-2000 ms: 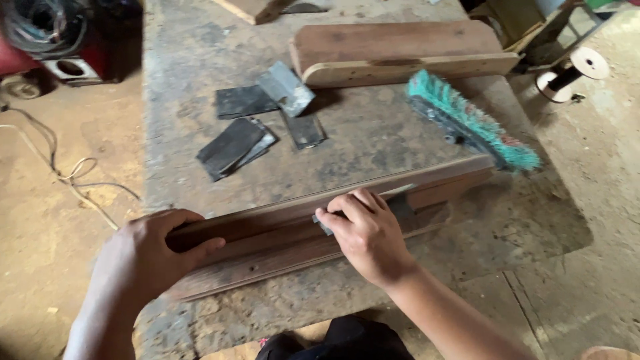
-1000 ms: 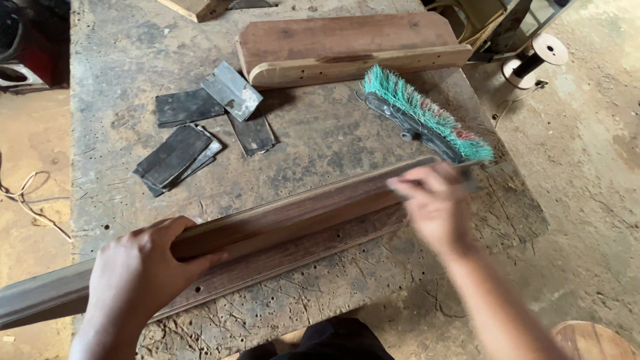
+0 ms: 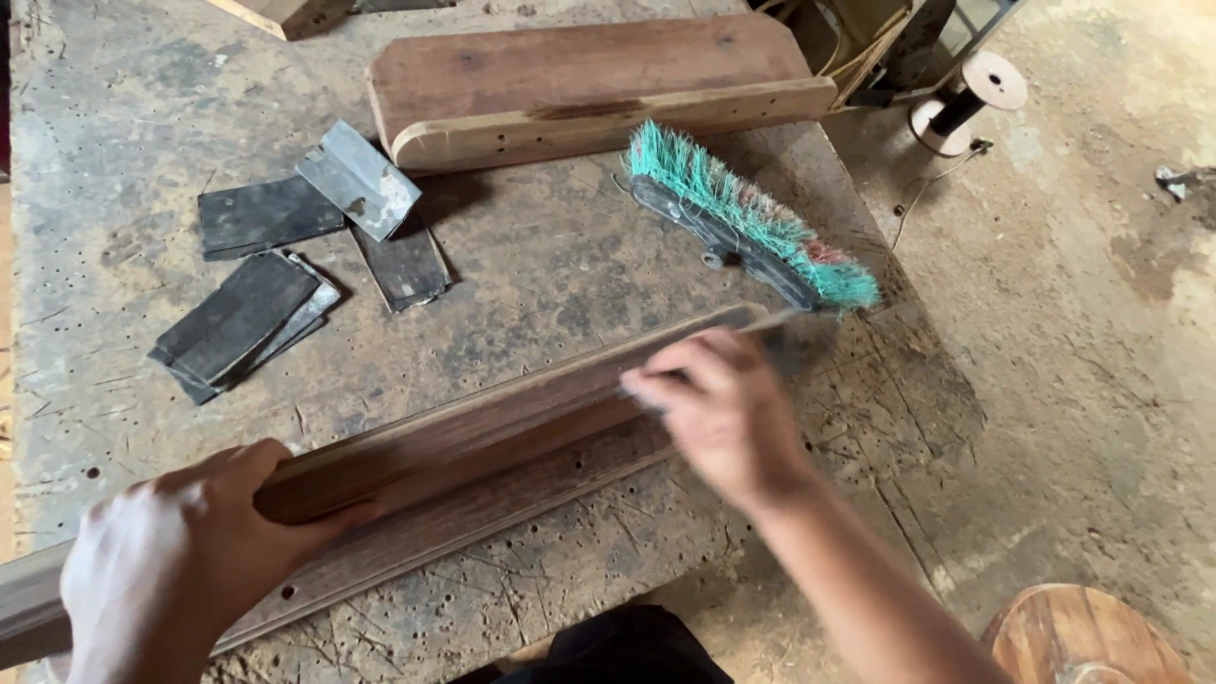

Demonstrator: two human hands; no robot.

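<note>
A long brown wooden piece (image 3: pixel 475 408) with an upright rail and a lower flange lies slantwise over the near part of the workbench. My left hand (image 3: pixel 180 541) grips its rail near the left end, thumb on the near side and fingers over the top. At the rail's right part is my right hand (image 3: pixel 717 399), blurred, its fingers pinched round a small dark piece that is mostly hidden; what it is I cannot tell. Folded dark sandpaper sheets (image 3: pixel 237 318) lie on the bench behind, with a grey folded sheet (image 3: pixel 361 180) partly over others.
A teal-bristled brush head (image 3: pixel 750 223) lies just beyond the rail's right end. Behind it rests a wooden board with a rounded front strip (image 3: pixel 608 114). The scarred workbench (image 3: pixel 532 266) ends at the right; a spool (image 3: pixel 964 104) and a round wooden stool top (image 3: pixel 1083 636) are past it.
My right hand has moved from the rail's middle toward its right end since two seconds ago. My left hand still grips the rail. The view has shifted.
</note>
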